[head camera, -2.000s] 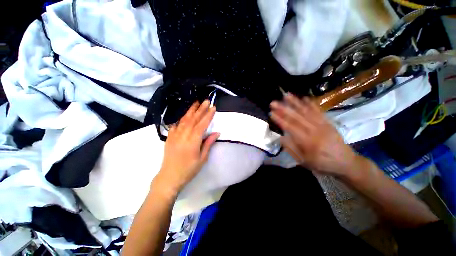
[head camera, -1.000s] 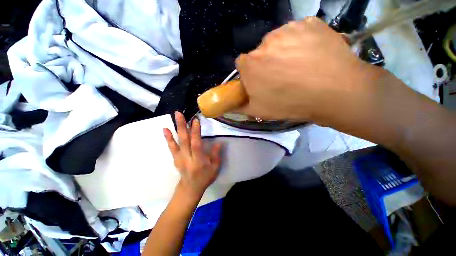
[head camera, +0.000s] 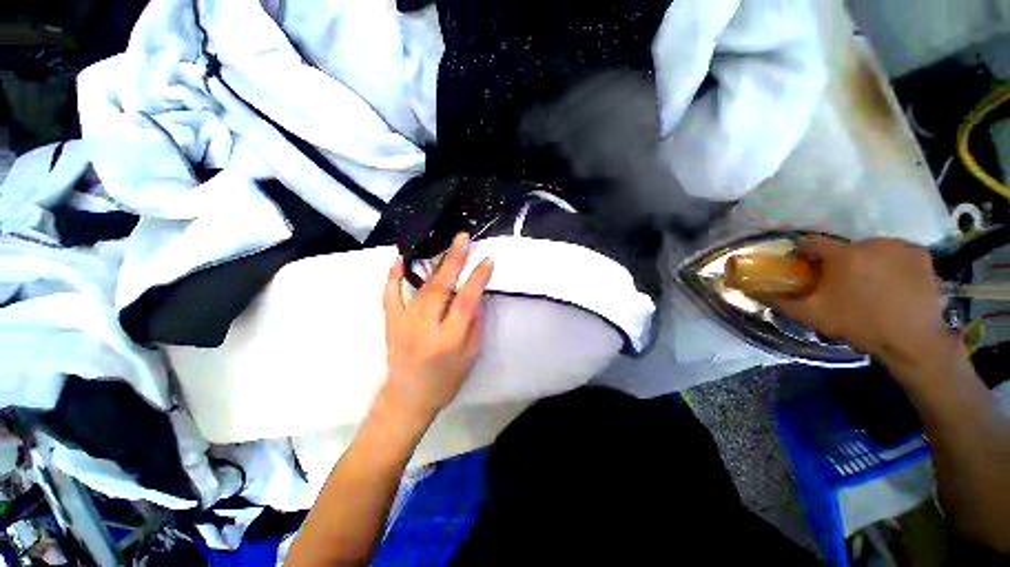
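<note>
The curved white band (head camera: 565, 274) with a thin black edge lies over the rounded off-white pad (head camera: 310, 343). It joins the black speckled garment body (head camera: 543, 78). My left hand (head camera: 432, 321) rests flat on the pad, its fingertips on the band's left end, holding nothing in its grip. My right hand (head camera: 869, 294) is closed on the wooden handle of the steam iron (head camera: 764, 321). The iron stands on the white cloth to the right of the band, apart from it, its tip pointing left. Grey steam hangs over the black fabric.
Pale garment pieces with black panels (head camera: 67, 266) are heaped at the left. A white garment part (head camera: 737, 100) lies behind the band. A blue crate (head camera: 847, 443) is below at the right. A yellow loop (head camera: 980, 138) and a small white ring (head camera: 966, 215) show at the far right.
My right hand took hold of the iron and brought it over the band; now the iron is off to the right and the band is uncovered. My left hand remains near the band's left end.
</note>
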